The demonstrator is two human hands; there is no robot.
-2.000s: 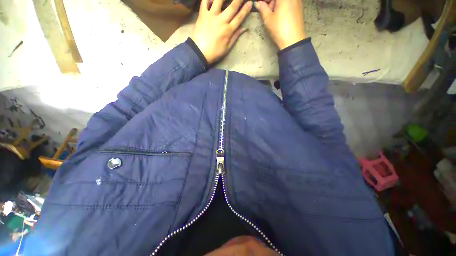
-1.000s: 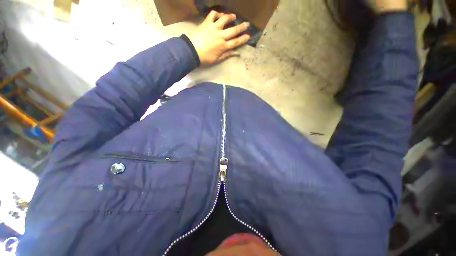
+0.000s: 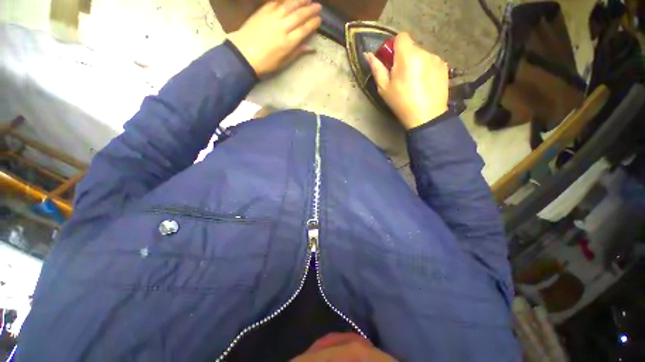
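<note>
A brown garment panel point(image 3: 361, 8) lies at the top edge of the view, cut off by it. A black folded edge point(image 3: 332, 26) runs along its near side. My left hand point(image 3: 279, 35) lies palm down on the panel's near left part, fingers slightly spread. My right hand point(image 3: 414, 79) is closed around the red handle of a steam iron point(image 3: 361, 53). The iron's dark plate with pale metallic rim has its tip at the right end of the black edge. Whether the iron touches the cloth below cannot be told.
A ribbed hose point(image 3: 484, 62) runs right from the iron. Brown and black cut pieces point(image 3: 541, 71) lie on the stained off-white table cloth point(image 3: 311, 88). A curved pale wood edge point(image 3: 551, 145) borders the right. An orange wooden frame point(image 3: 32, 185) stands low at left.
My right hand has come back from the far upper right and now holds the iron beside the panel. My left hand has shifted slightly left and up.
</note>
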